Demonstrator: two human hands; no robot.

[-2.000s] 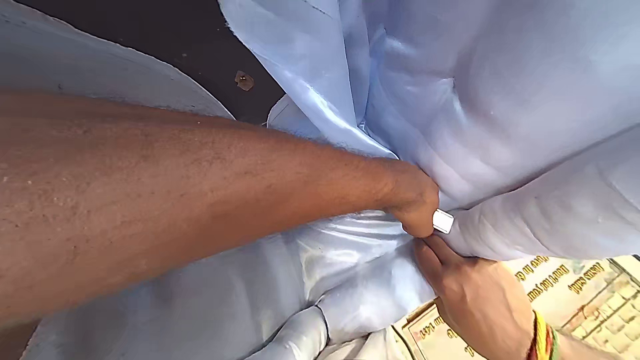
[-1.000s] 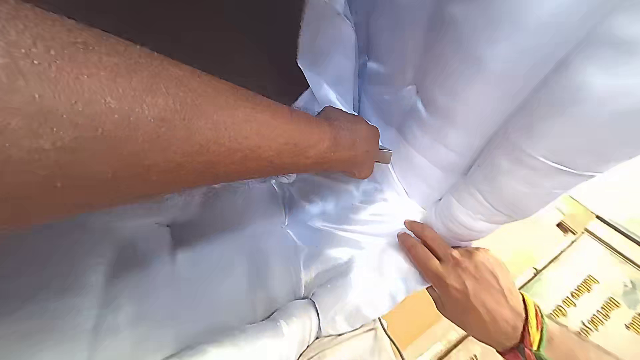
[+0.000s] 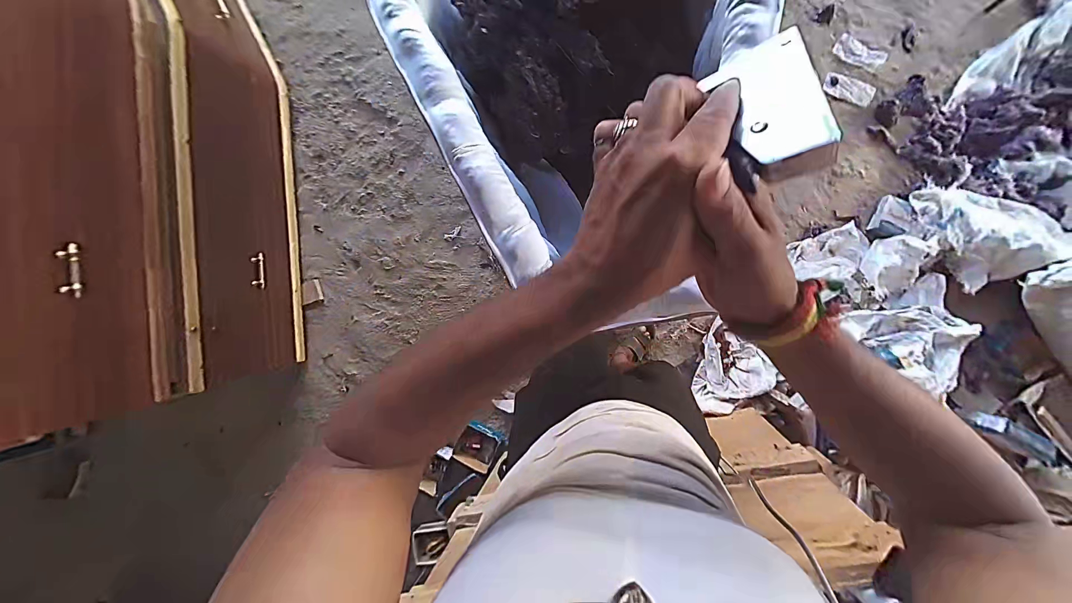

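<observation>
My left hand (image 3: 645,184), with a ring on one finger, has its thumb and index finger at the corner of a white box-shaped object (image 3: 787,100). Beside it, my right hand (image 3: 745,251) touches the left and grips near a black part on the object's lower side. The object's exact kind is not clear, and the hands partly hide it. Beyond both hands lies an open coffin-shaped box with a padded, shiny white fabric rim (image 3: 469,159). Dark loose filling (image 3: 536,75) shows inside it.
Brown wooden coffins or coffin lids (image 3: 226,209) with metal handles stand at the left on bare ground (image 3: 360,167). Crumpled white plastic sheets (image 3: 980,234) and dark fibrous scraps (image 3: 963,142) litter the right side. Wooden boards (image 3: 804,494) and a cable (image 3: 787,528) lie near my body.
Both hands have left the shiny fabric and come together at the white object. The view has swung widely and now takes in my body and the ground.
</observation>
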